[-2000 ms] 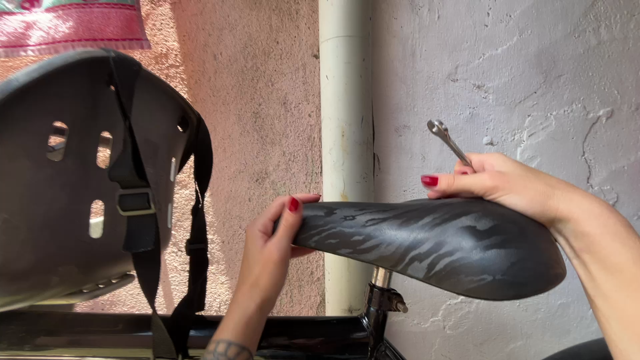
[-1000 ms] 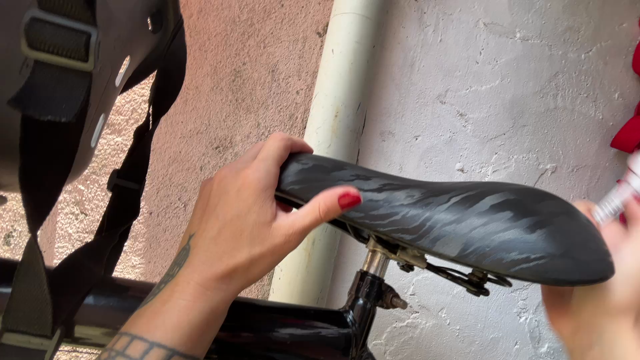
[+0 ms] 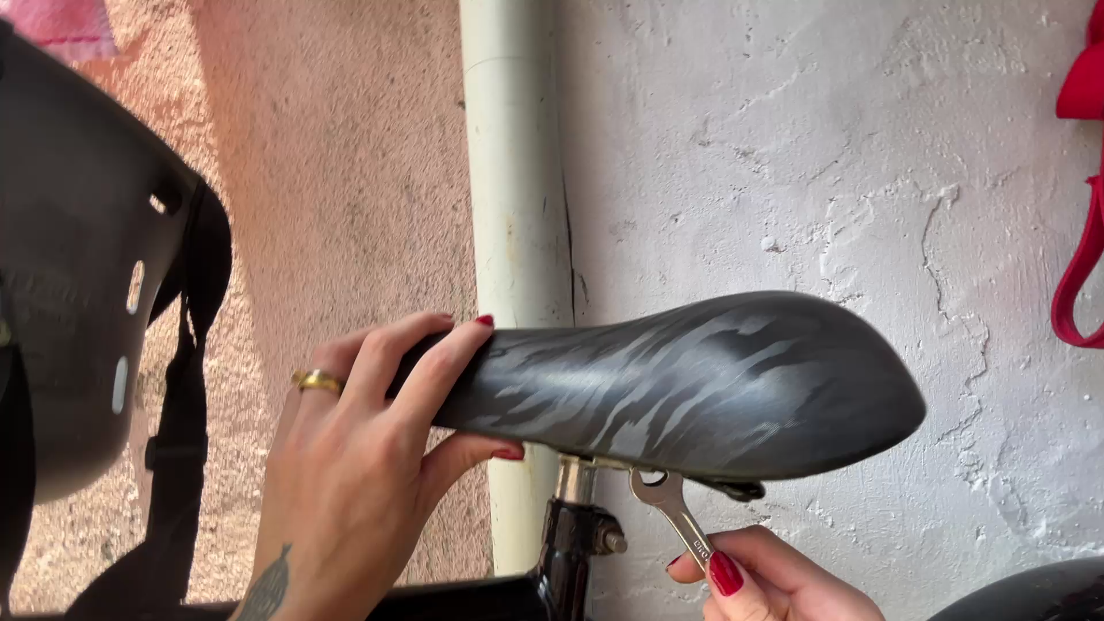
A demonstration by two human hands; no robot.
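My left hand (image 3: 371, 431) grips the narrow nose of a bicycle saddle (image 3: 690, 388), black with grey streaks, its thumb below and fingers over the top. Under the saddle is a metal seatpost (image 3: 575, 480), which enters the black frame at a clamp bolt (image 3: 611, 536). A steel open-ended wrench (image 3: 681, 517) is held between the thumb and fingers of my right hand (image 3: 759, 573). Its open jaw is just below the saddle's underside, right of the seatpost; whether it touches anything there I cannot tell.
A grey plastic child seat shell (image 3: 78, 259) with black straps (image 3: 177, 431) stands at the left. Behind the saddle, a pale vertical pipe (image 3: 517, 216) runs along the rough wall (image 3: 776, 172). Red fabric straps (image 3: 1082, 276) hang at the right edge; a black rounded part (image 3: 1026, 595) is at the lower right.
My right hand, above the saddle with the wrench two seconds ago and at its rear one second ago, is now beneath it. The left hand remains at the nose. The view has shifted.
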